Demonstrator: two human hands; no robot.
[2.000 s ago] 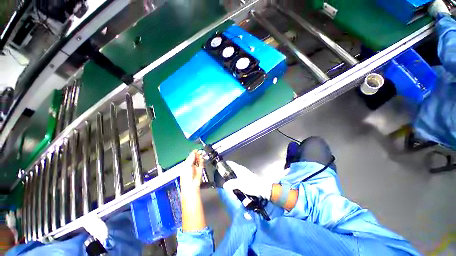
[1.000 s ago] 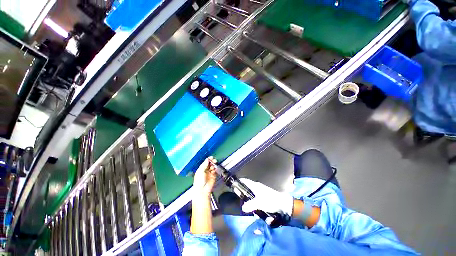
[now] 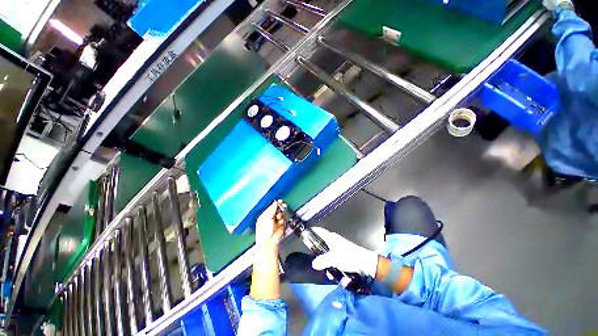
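Note:
A bright-blue box (image 3: 249, 177) lies flat on a dark green pallet (image 3: 226, 252) on the conveyor, with three black fans with white hubs (image 3: 267, 121) across it. My right hand (image 3: 347, 254), in a white glove, holds a black electric screwdriver (image 3: 311, 239) that points up and left. My left hand (image 3: 269, 225) is bare, its fingertips pinched together at the screwdriver's tip, beside the box's near edge. Whatever is between the fingertips is too small to tell.
The pale conveyor rail (image 3: 367, 169) runs between me and the box. Metal rollers (image 3: 141, 266) lie to the left. A blue bin (image 3: 211, 316) hangs below the rail; another bin (image 3: 521, 98) and a tape roll (image 3: 461, 122) are at right. A person's sleeve (image 3: 574, 49) is at upper right.
Since the first frame the view has shifted, and my hands and the screwdriver tip have come together. Since the second frame they have moved only slightly; the box stays on its pallet.

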